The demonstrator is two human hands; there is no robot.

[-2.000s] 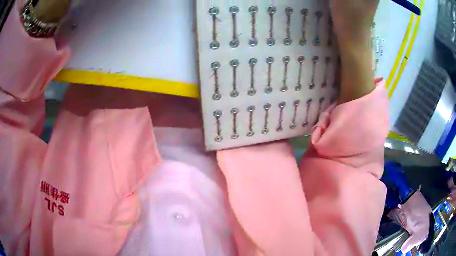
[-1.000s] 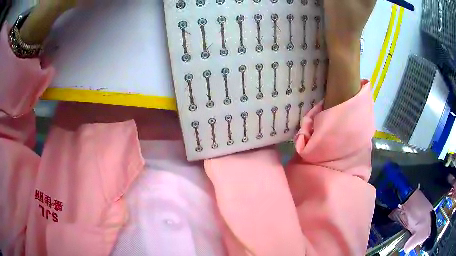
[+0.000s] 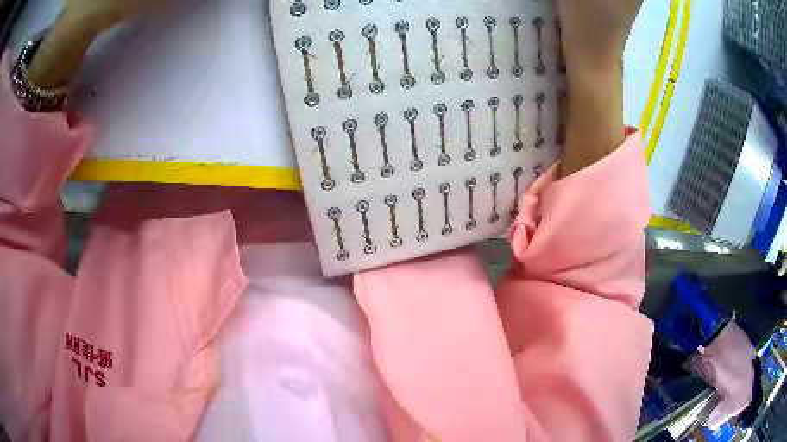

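Observation:
An off-white holding board (image 3: 380, 183) lies tilted across the bench's near edge and overhangs it towards my body. Neat rows of small double-ended parts (image 3: 413, 138) cover it, each a thin brown shaft with a round silvery ring at both ends. The board's far end is cut off by the top of the picture. My right hand (image 3: 600, 19) reaches over the board's right side; its fingers are cut off by the top edge. My left hand (image 3: 108, 10) is at the top left above the bench, with a bracelet at the wrist; its fingers are also cut off or blurred.
The white bench top (image 3: 198, 95) has a yellow near edge (image 3: 185, 173) and yellow tape lines (image 3: 669, 69) at right. Grey ribbed stacks (image 3: 712, 147) stand at the far right. A person's pink sleeve (image 3: 729, 367) and a blue object (image 3: 690, 302) show at the lower right.
The board has shifted left and slightly down in the picture, mostly in the first second. My right forearm has shifted left too. My left wrist sits a little lower.

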